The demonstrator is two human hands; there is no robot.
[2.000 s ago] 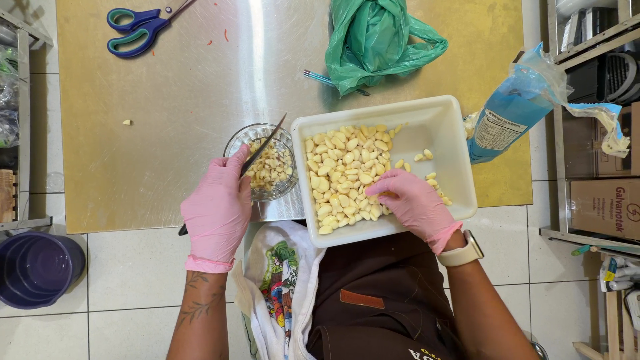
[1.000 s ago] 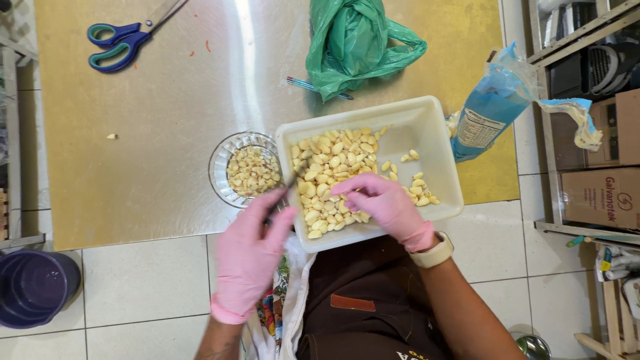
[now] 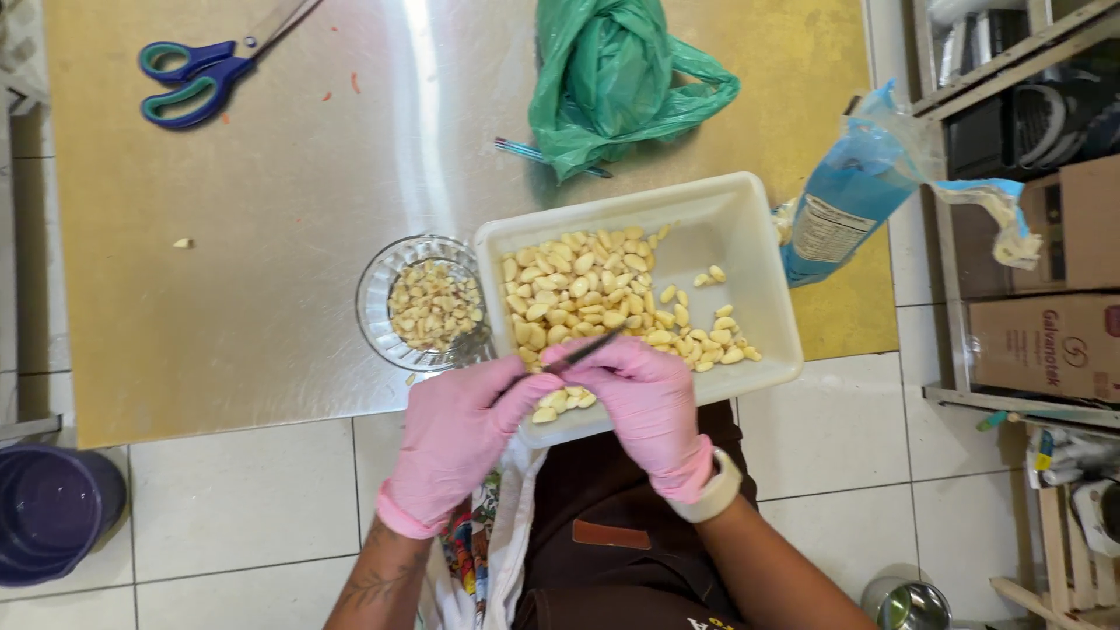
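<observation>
My left hand (image 3: 472, 429), in a pink glove, grips a dark-bladed knife (image 3: 595, 348) whose blade points up and right. Beside it, at the front of a white plastic tub (image 3: 761, 262), my right hand (image 3: 643, 407), also gloved, has its fingertips pinched together at the blade; whatever they hold is hidden. Peeled garlic cloves (image 3: 582, 284) fill the left part of the tub, with a smaller group lower right. Left of the tub, a ribbed glass bowl (image 3: 372, 306) contains small cut garlic pieces (image 3: 433, 306).
Blue-handled scissors (image 3: 206, 83), a small pale piece (image 3: 183, 243) and orange scraps lie on the metal table (image 3: 219, 350). A green plastic bag (image 3: 612, 79) partly covers a thin striped item (image 3: 525, 150). An open blue package (image 3: 840, 210) stands right of the tub. A purple bucket (image 3: 57, 516) is at lower left.
My left hand has moved from beside the glass bowl to the tub's front with the knife. My right hand has moved toward it, and the two hands now meet at the blade.
</observation>
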